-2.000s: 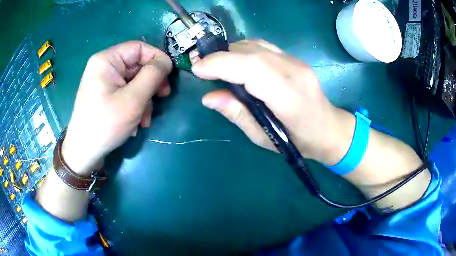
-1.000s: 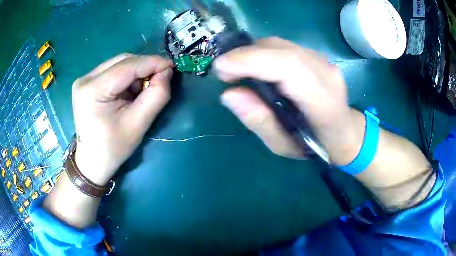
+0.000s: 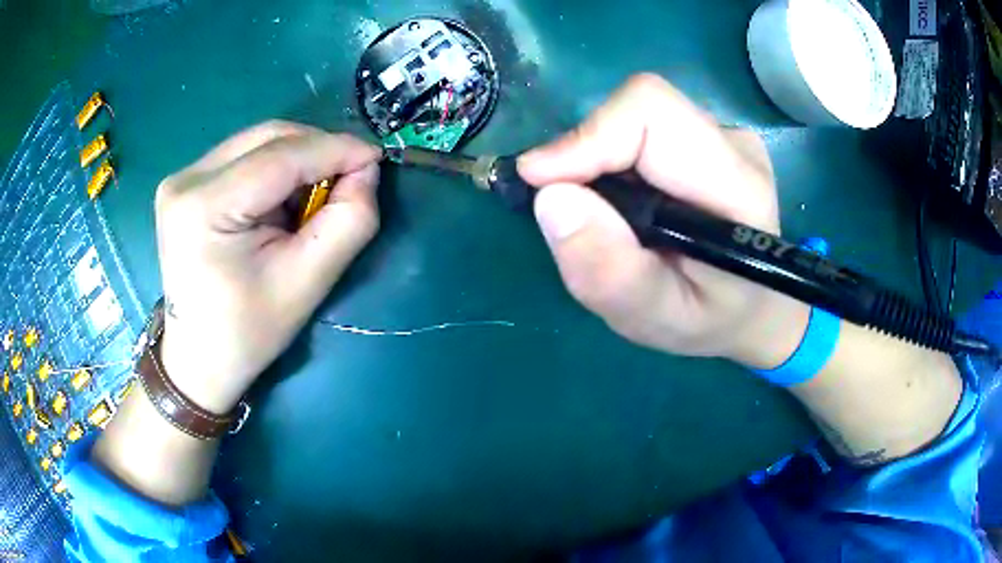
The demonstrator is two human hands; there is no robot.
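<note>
A round device assembly (image 3: pixel 423 72) with silvery plates lies on the green mat at the top centre. Its green circuit board (image 3: pixel 437 136) sits at its near edge. My left hand (image 3: pixel 269 214) is left of the board, fingertips pinched near the board's left edge, with an orange component (image 3: pixel 315 201) held between its fingers. My right hand (image 3: pixel 659 225) holds the black soldering iron (image 3: pixel 758 247) marked 907. The iron's tip points left and reaches the board's near left edge, close to my left fingertips. Whether it touches the board cannot be told.
A thin silvery wire (image 3: pixel 418 330) lies on the mat. Three orange components (image 3: pixel 93 151) lie at the upper left, above a transparent tray (image 3: pixel 66 275) holding several more. A white round tub (image 3: pixel 822 64) stands at the upper right beside a black box (image 3: pixel 958 110).
The iron has swung from over the device to its near side, now pointing left. My right hand moved right. The device turned slightly, and the orange component shows more in my left hand.
</note>
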